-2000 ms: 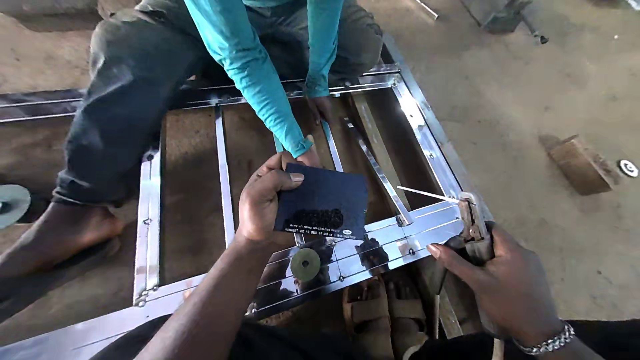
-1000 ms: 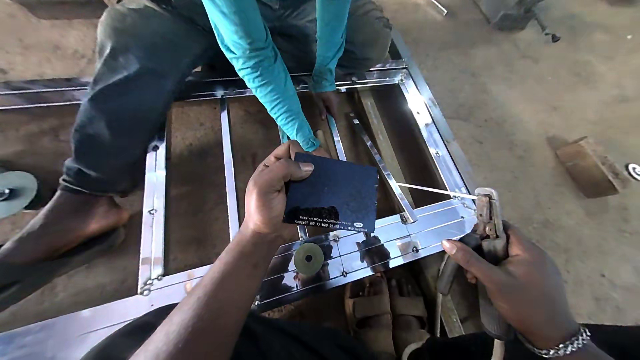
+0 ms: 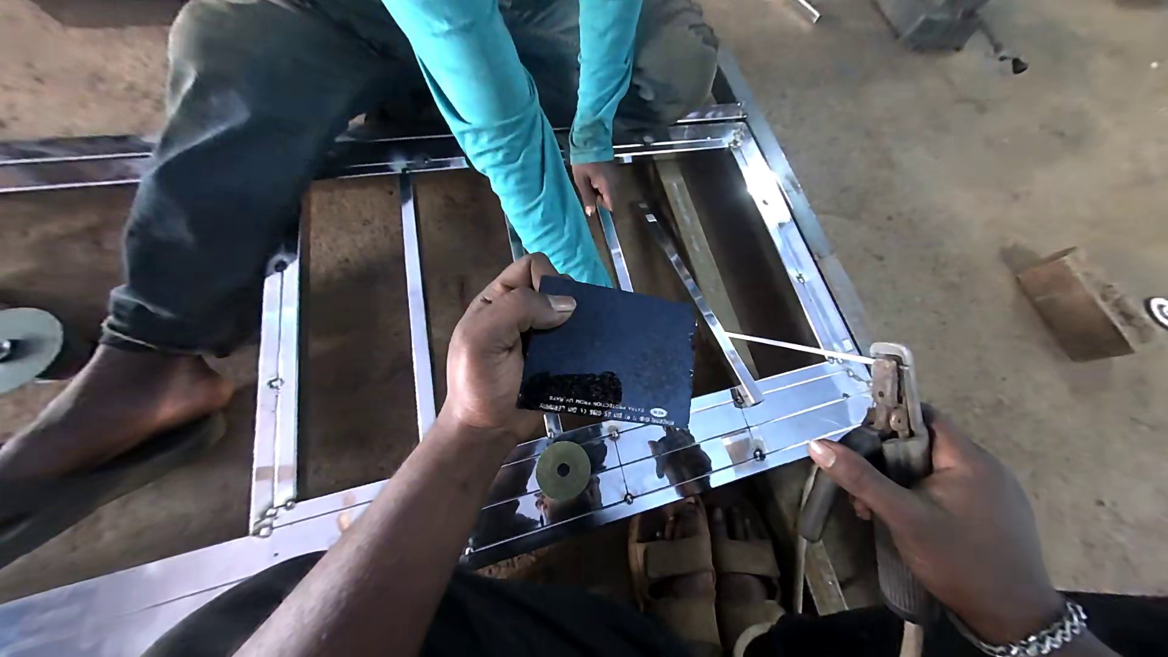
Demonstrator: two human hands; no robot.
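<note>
My left hand (image 3: 497, 351) grips a dark welding filter glass (image 3: 611, 351) by its left edge; it bears small writing. My right hand (image 3: 958, 520) is closed around a welding electrode holder (image 3: 899, 401). A thin pale electrode (image 3: 803, 345) sticks out leftward from its jaws, its tip near a slanting metal strip (image 3: 698, 297). Beneath both hands lies a shiny metal frame (image 3: 794, 411) with thin crossbars and weld spots. A round abrasive disc (image 3: 563, 470) rests on its near rail, just below the glass.
Opposite me a person in turquoise sleeves (image 3: 511, 119) reaches into the frame, one hand (image 3: 595, 185) at a crossbar (image 3: 613, 246). Their bare foot (image 3: 119, 392) is at left, near a grinding disc (image 3: 27, 349). A rusty metal block (image 3: 1077, 306) sits on the floor at right. Sandals (image 3: 675, 566) show below the frame.
The electrode holder has stayed in my right hand and the glass in my left, both with only slight shifts. The other person's arms remain reached into the frame.
</note>
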